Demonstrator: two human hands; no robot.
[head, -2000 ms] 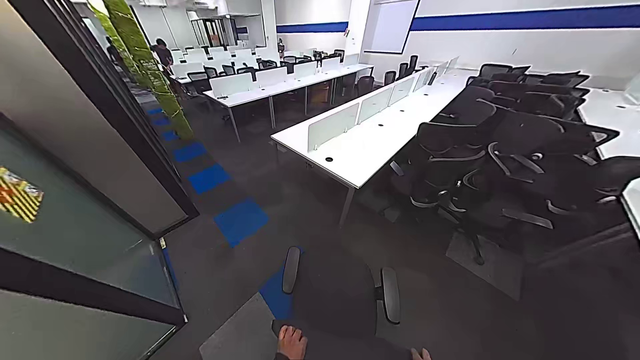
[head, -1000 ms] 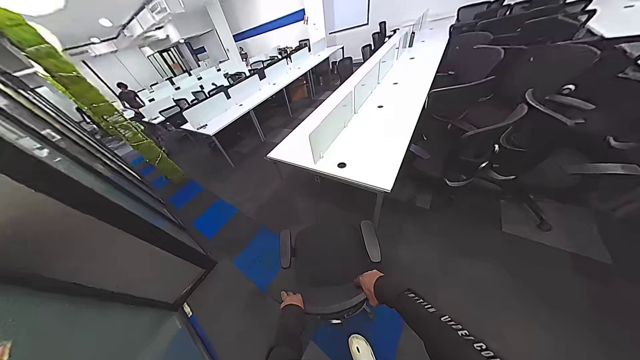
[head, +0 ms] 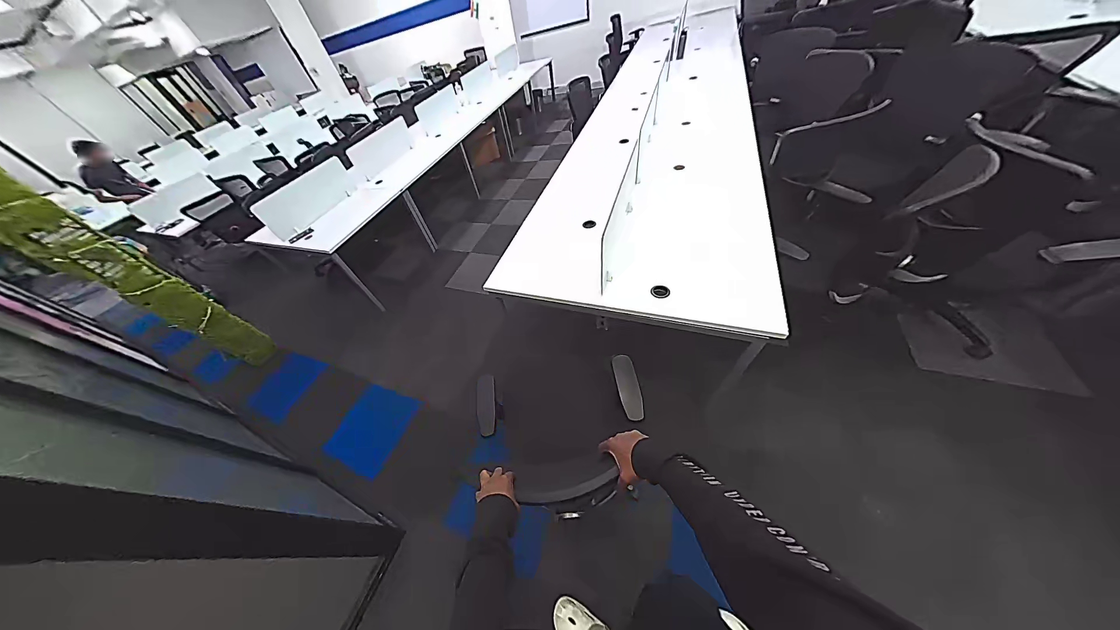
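Note:
Both of my hands hold the top of the backrest of a black office chair (head: 560,484), seen from behind and above. My left hand (head: 497,485) is closed over the backrest's left corner, and my right hand (head: 625,455) grips the right corner with the thumb side down. The chair's two grey-black armrests, the left one (head: 486,405) and the right one (head: 627,388), point forward beyond my hands. The seat is dark and hard to make out against the carpet. Just past the chair stands the near end of a long white desk (head: 717,297).
Many black office chairs (head: 945,175) crowd the right side. A second row of white desks (head: 350,214) runs back at the left, where a person (head: 109,172) sits. A dark-framed partition (head: 175,490) and a green-covered post (head: 149,289) stand at the near left.
My right hand, at the frame's bottom edge two seconds ago, now shows on the backrest. The view has shifted a lot. The chair now appears closer to the desk end.

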